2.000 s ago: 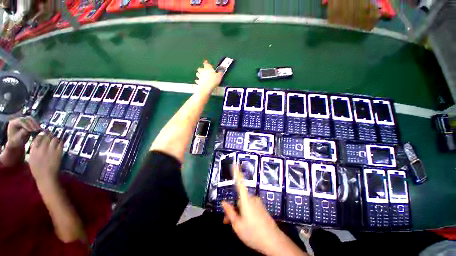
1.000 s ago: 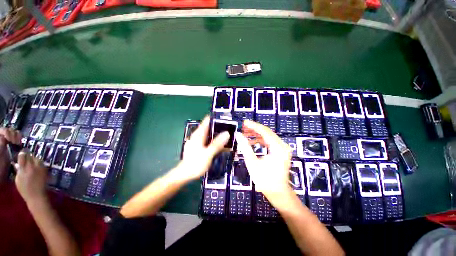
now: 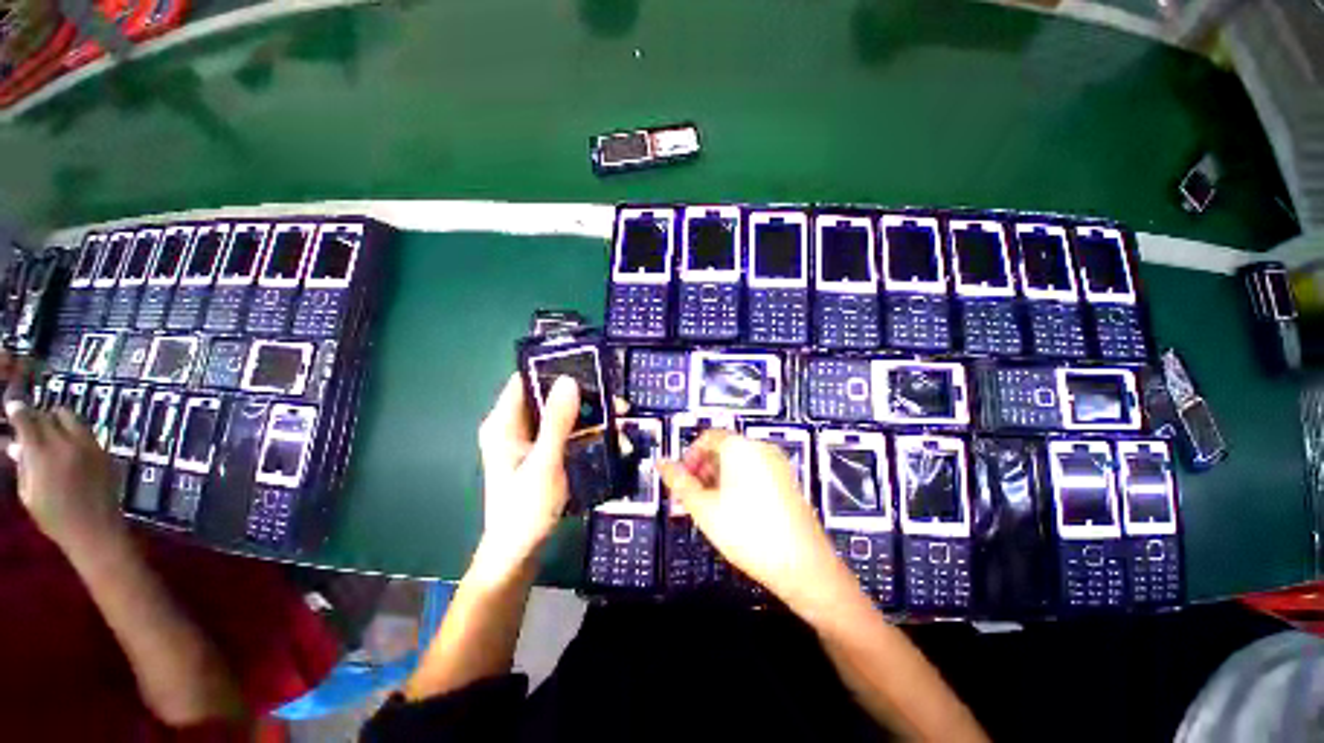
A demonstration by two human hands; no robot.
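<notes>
My left hand (image 3: 511, 472) holds a dark part-built phone (image 3: 569, 380) upright at the left edge of the near tray, its thumb across the lit-edged screen frame. My right hand (image 3: 748, 508) is over the tray's front row, thumb and fingertips pinched together; whether anything small is between them cannot be told. The black tray (image 3: 1009, 508) holds rows of dark keypad phones (image 3: 847, 269) with silver-white screen frames; one front-row pocket shows glossy black. Another phone (image 3: 556, 325) lies just left of the tray, mostly hidden behind the held one.
One part-built phone (image 3: 646, 148) lies on the green belt beyond the pale rail (image 3: 501, 216). Single phones lie right of the tray (image 3: 1194, 411) and at the far right (image 3: 1273, 312). Stacked trays (image 3: 356, 312) stand at left, beside another person's hand (image 3: 66, 472).
My left hand took a phone from the belt and brought it to the tray's left side. My right hand was close to that phone a second ago and is now apart from it, lower right.
</notes>
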